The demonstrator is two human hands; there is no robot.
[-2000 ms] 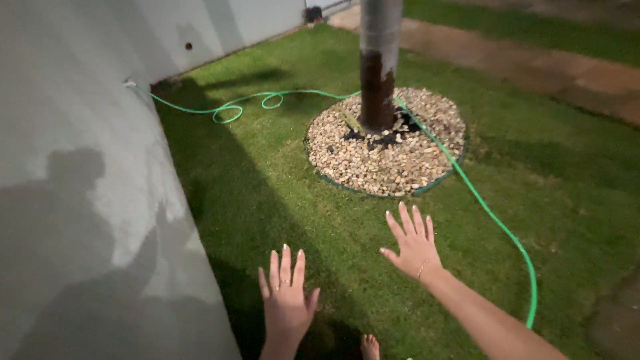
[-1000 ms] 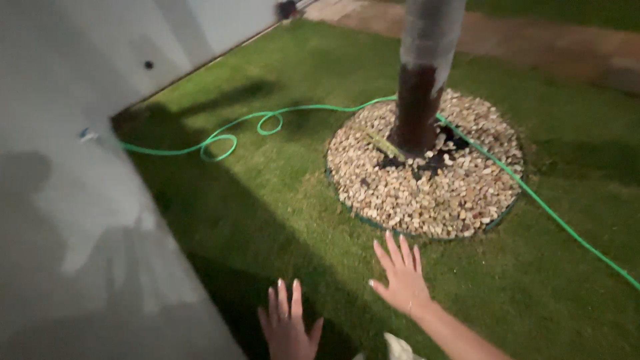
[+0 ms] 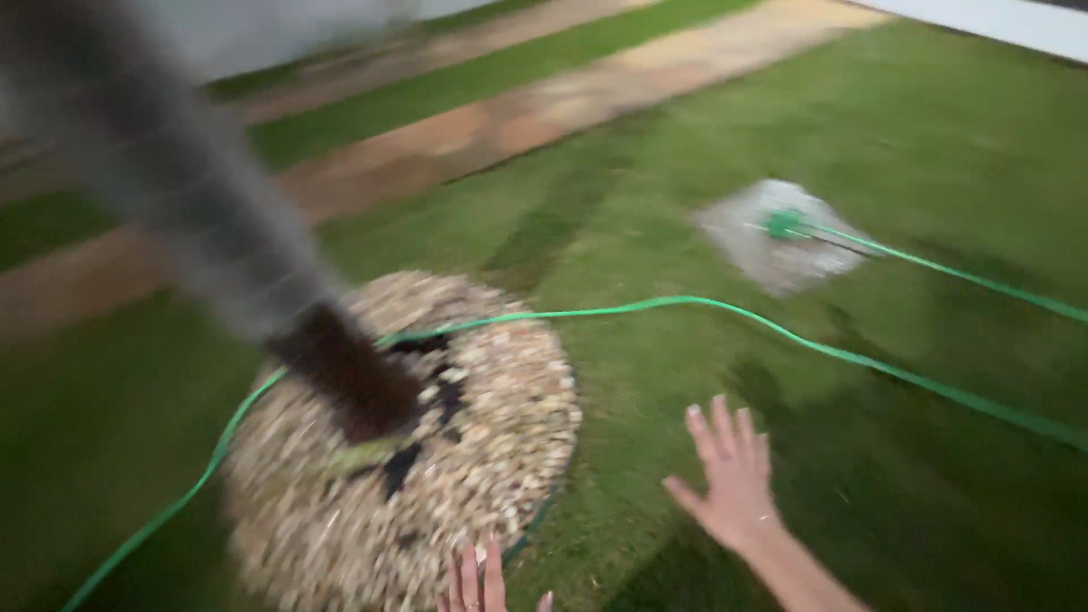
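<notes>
My right hand (image 3: 731,484) is held out over the lawn with its fingers apart and nothing in it. At the bottom edge, my left hand (image 3: 480,582) shows only its fingers and thumb tip, spread and empty, in front of the lower rim of the pebble bed. A green garden hose (image 3: 680,300) runs across the grass, over the pebbles and behind the tree trunk. Farther off, a green fitting or sprinkler head (image 3: 784,223) with a length of hose leading right sits on a clear plastic sheet or bag (image 3: 790,263). Neither hand touches the hose.
A thick trunk (image 3: 314,340), blurred, rises from the round bed of pebbles (image 3: 510,408) and leans to the upper left in view. Paved strips (image 3: 442,140) cross the grass behind it. A pale wall edge (image 3: 1003,25) shows at the upper right.
The view has swung far to the right, bringing the plastic sheet and green fitting into sight. Both hands remain spread and empty; the left is now mostly cut off by the bottom edge.
</notes>
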